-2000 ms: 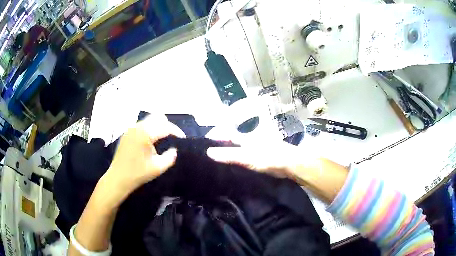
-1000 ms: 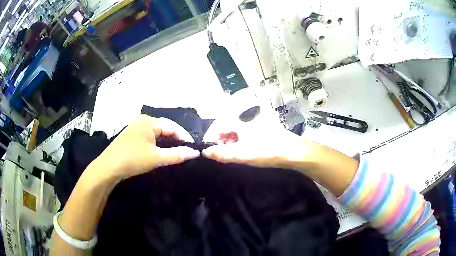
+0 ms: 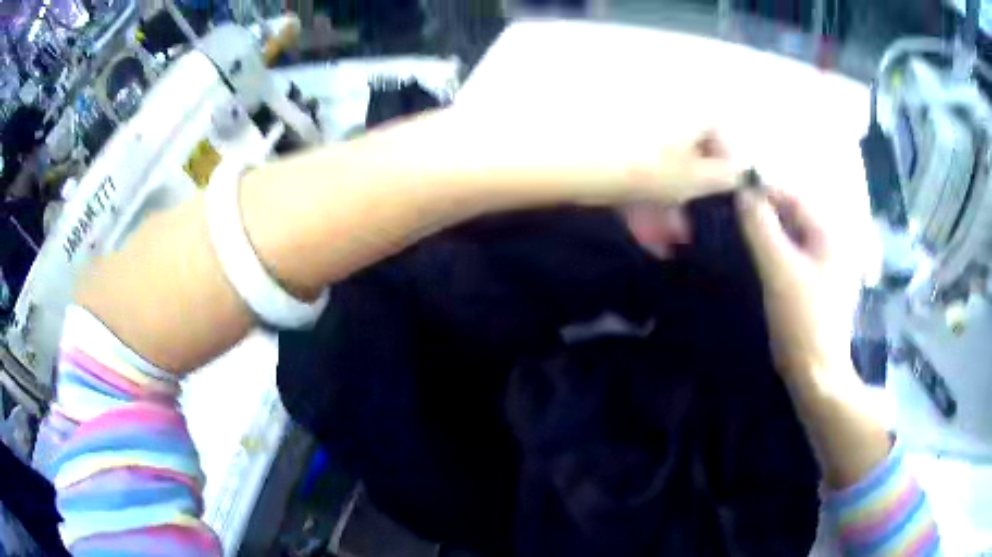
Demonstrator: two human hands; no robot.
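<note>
The black garment (image 3: pixel 522 413) hangs over the front of the white table and spreads below both hands. My left hand (image 3: pixel 680 190) reaches across from the left and pinches the garment's top edge. My right hand (image 3: pixel 789 261) pinches the same edge close beside it, on the right. A small dark bit of cloth shows between the fingertips of the two hands. The picture is blurred, so the fingers are not sharp. A small pale patch (image 3: pixel 607 326) shows in the middle of the cloth.
The white table (image 3: pixel 653 82) stretches behind the hands. Black thread snips (image 3: pixel 927 375) lie at the right, beside the blurred sewing machine (image 3: pixel 946 163). A dark lamp-like tube (image 3: pixel 883 180) hangs near it. Another white machine (image 3: pixel 141 174) stands at the left, behind my left arm.
The view has swung left, so the sewing machine now sits at the right edge. My left arm now stretches across the picture. Both hands still pinch the garment's edge.
</note>
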